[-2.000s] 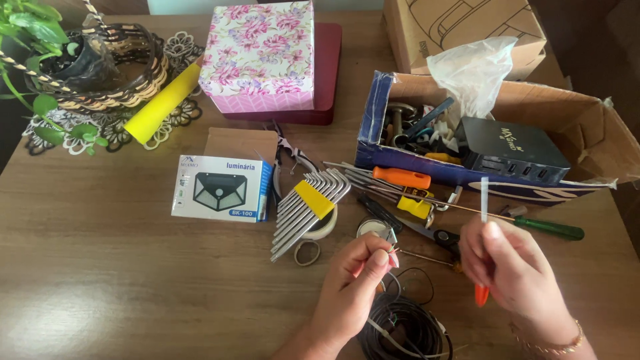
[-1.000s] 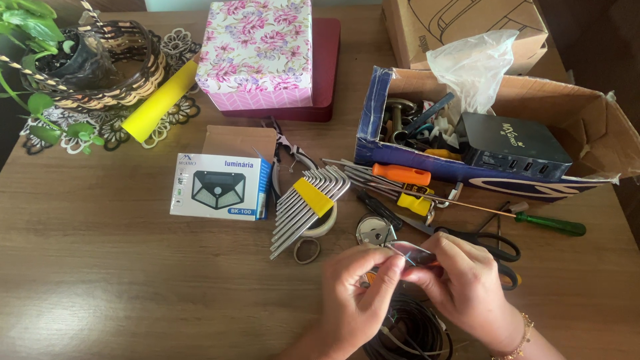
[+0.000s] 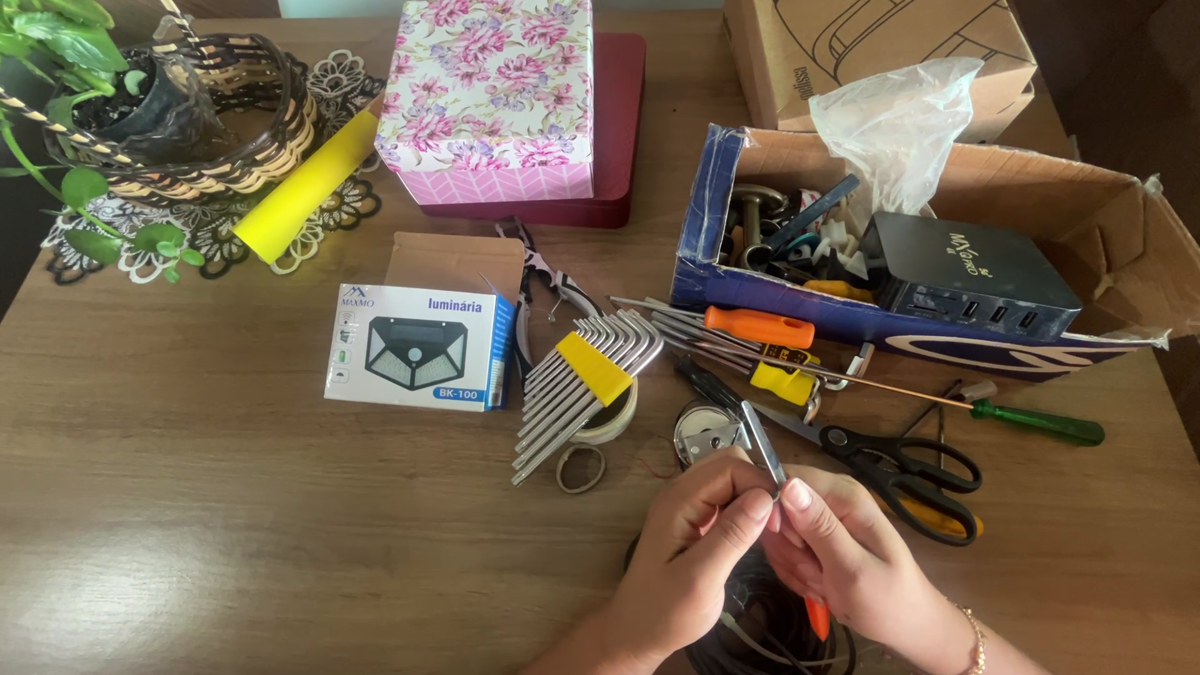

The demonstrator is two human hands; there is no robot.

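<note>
My right hand (image 3: 844,553) is closed around a slim tool with a flat metal blade (image 3: 764,442) pointing up and an orange handle (image 3: 817,619) below, which looks like a small knife. My left hand (image 3: 698,553) pinches a small thin piece against the blade's lower part; fingertips mostly hide it. Both hands meet over a coil of black cable (image 3: 755,600). Just beyond them lie a round metal part (image 3: 705,431) and black-handled scissors (image 3: 900,469). Left of these, a hex key set in a yellow holder (image 3: 593,368) rests by a tape roll (image 3: 609,417).
Screwdrivers with orange (image 3: 759,326) and green (image 3: 1036,422) handles lie before a blue cardboard box (image 3: 689,234) of tools. Pliers (image 3: 562,281), a lamp carton (image 3: 412,347), a flowered box (image 3: 487,84), a yellow roll (image 3: 309,187) and a basketed plant (image 3: 281,122) stand farther back.
Two seconds ago my hands were apart, the right one holding the tool upright; now they are together. The blade, lying across my fingertips one second ago, points up and away.
</note>
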